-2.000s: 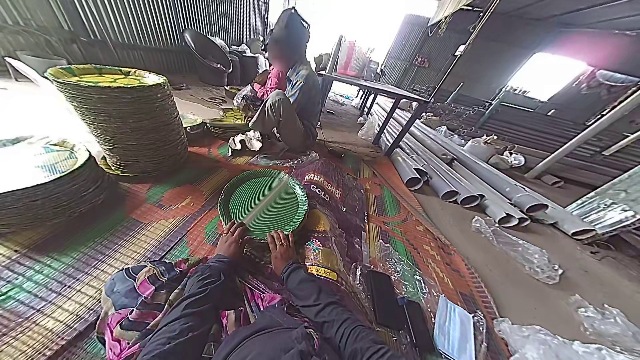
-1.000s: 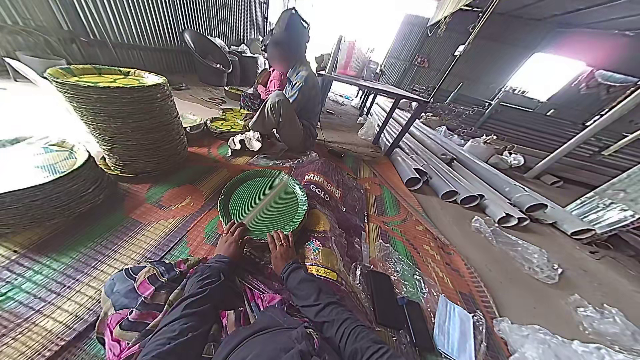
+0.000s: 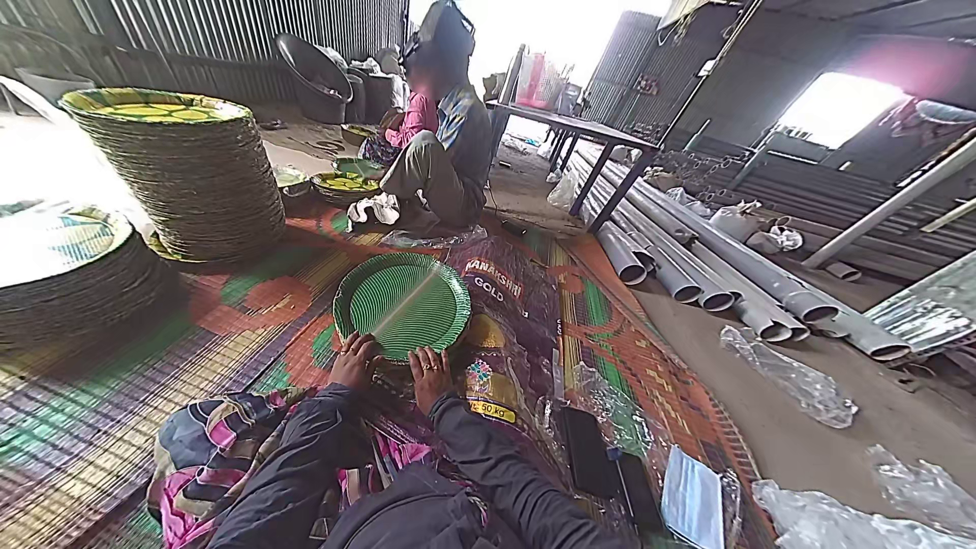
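Observation:
A round green plate (image 3: 404, 305) with a raised rim and fine stripes lies in front of me, partly over a printed purple sack (image 3: 507, 305). My left hand (image 3: 355, 360) rests at its near left rim, fingertips on the edge. At the near right rim is my right hand (image 3: 429, 372), wearing a ring, its fingertips touching the edge. Both thumbs are hard to make out, so whether the rim is pinched is not plain. To the left rise a tall stack of round plates (image 3: 187, 175) with a green and yellow top one and a lower, wider stack (image 3: 69, 282).
A patterned woven mat (image 3: 252, 305) covers the floor. Another person (image 3: 450, 152) sits ahead beside more plates (image 3: 343, 183). Grey pipes (image 3: 724, 267) lie on the right near a table (image 3: 572, 120). Phones (image 3: 587, 450), a blue face mask (image 3: 692, 496) and clear plastic (image 3: 793, 374) lie nearby.
A green plate now shows at the other person's hands, over the yellow-green plates. My hands and the green plate in front of me have stayed in place.

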